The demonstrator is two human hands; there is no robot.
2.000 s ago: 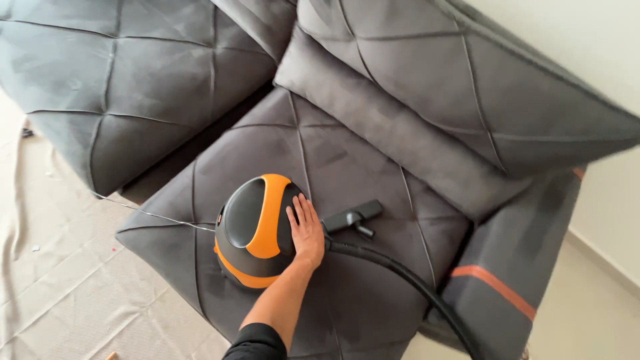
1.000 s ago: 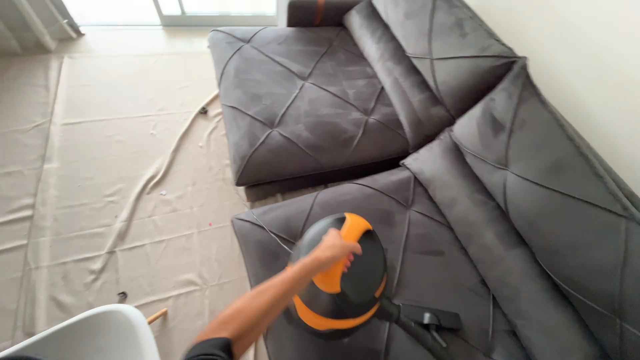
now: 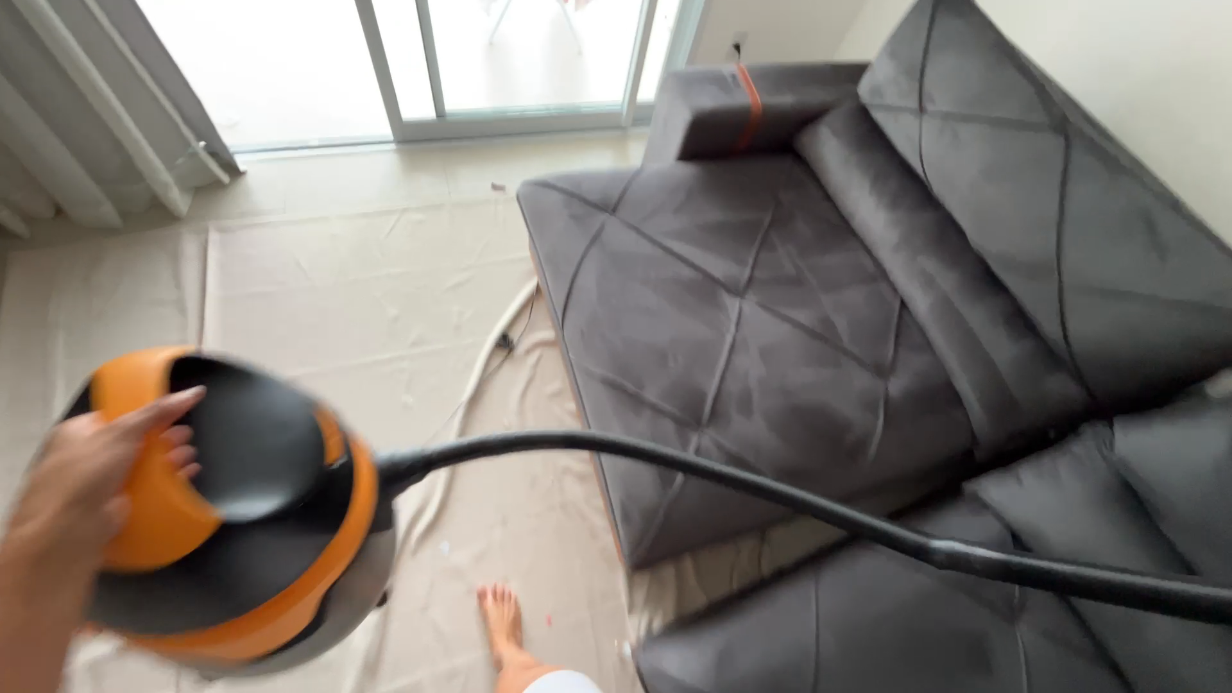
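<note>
My left hand [image 3: 106,472] is closed around the orange handle of a black and orange canister vacuum cleaner [image 3: 279,549], held over the cloth-covered floor at the lower left. From the canister, a black corrugated hose [image 3: 693,467] stretches right across the dark grey quilted sofa seat [image 3: 770,289] and out of the frame. The floor nozzle is out of view. My right hand is not seen.
A light drop cloth [image 3: 385,318] with folds covers the floor. A cable [image 3: 504,341] lies by the sofa edge. Behind are a sliding glass door [image 3: 520,125] and grey curtains [image 3: 87,106]. A bare foot [image 3: 500,616] stands below. A second sofa section [image 3: 866,616] is at the lower right.
The vacuum canister was on the sofa seat two seconds ago; my left hand has carried it left, off the sofa. The view has swung toward the glass door.
</note>
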